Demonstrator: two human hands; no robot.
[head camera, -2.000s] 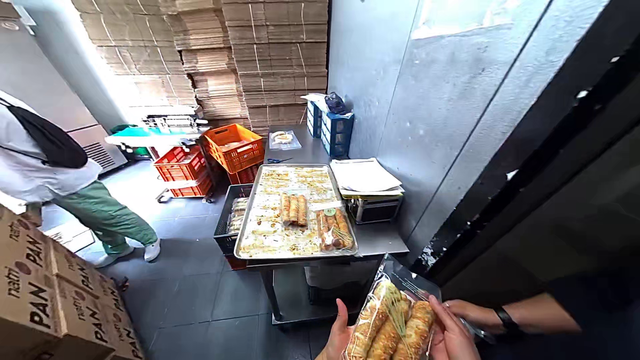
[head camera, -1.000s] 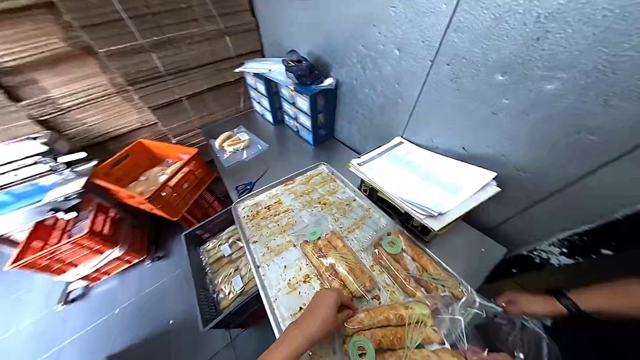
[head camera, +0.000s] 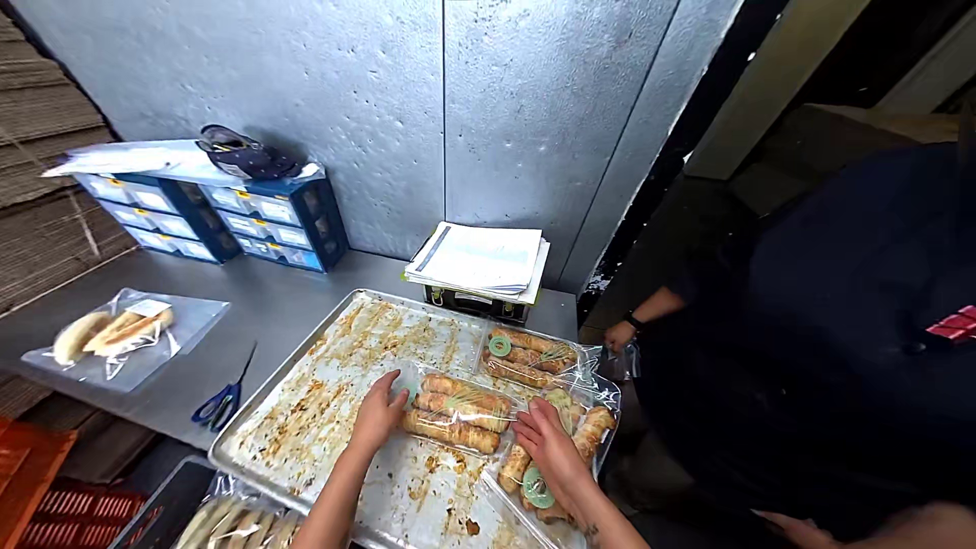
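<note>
A stained metal baking tray (head camera: 335, 366) lies on the grey table. On it rests a clear bag of baked rolls (head camera: 457, 412), lying between my hands. My left hand (head camera: 381, 412) touches the left end of this bag, fingers spread. At the bag's right end is my right hand (head camera: 545, 442), fingers loosely bent, over a second bag of rolls (head camera: 591, 435) with a green round label. Whether the right fingers grip any plastic is unclear. A third bag of rolls (head camera: 526, 357) lies at the tray's back right corner.
Papers (head camera: 480, 258) lie on a dark case (head camera: 476, 301) by the wall. Blue drawer units (head camera: 267, 221), scissors (head camera: 221, 404) and bagged bread (head camera: 114, 335) are on the table. Crates (head camera: 76, 503) stand lower left. A person in dark clothes (head camera: 823, 320) stands close on the right.
The view has swung and moved closer to the tray. The bag of rolls held up in both my hands two seconds ago is no longer raised; my hands are now low over the tray.
</note>
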